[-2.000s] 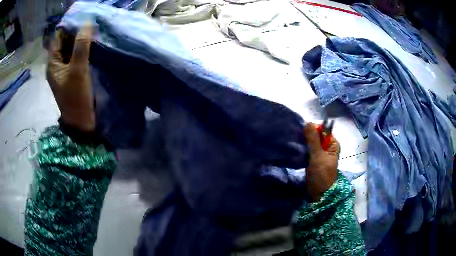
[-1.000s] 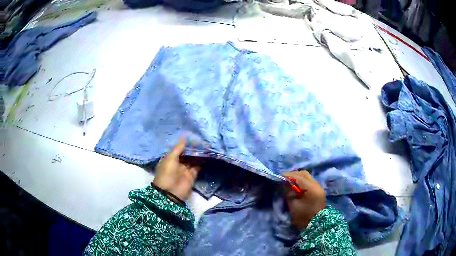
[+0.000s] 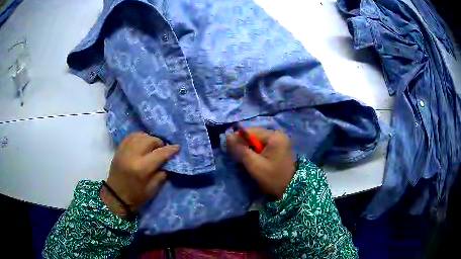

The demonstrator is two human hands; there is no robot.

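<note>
A light-blue patterned denim shirt (image 3: pixel 242 66) lies bunched on the white table in front of me. Its front placket (image 3: pixel 189 101), with small metal buttons, is folded over towards me. My left hand (image 3: pixel 139 169) pinches the shirt's edge near the lower end of the placket. My right hand (image 3: pixel 265 162) is just right of the placket end, fingers closed around red-handled thread snips (image 3: pixel 251 140). Its fingertips are at the shirt's edge; whether they also pinch cloth is unclear. The snips' blades are mostly hidden.
More blue denim garments (image 3: pixel 412 96) lie along the right side and hang over the table edge. A small pale tag or device (image 3: pixel 20 80) with a thin cord lies at the far left. The white table (image 3: pixel 45 162) has a dark joint line and a curved near edge.
The shirt has been turned from its spread back to show the folded placket. My left hand has moved left and down to the placket end. My right hand, still with the snips, has moved left.
</note>
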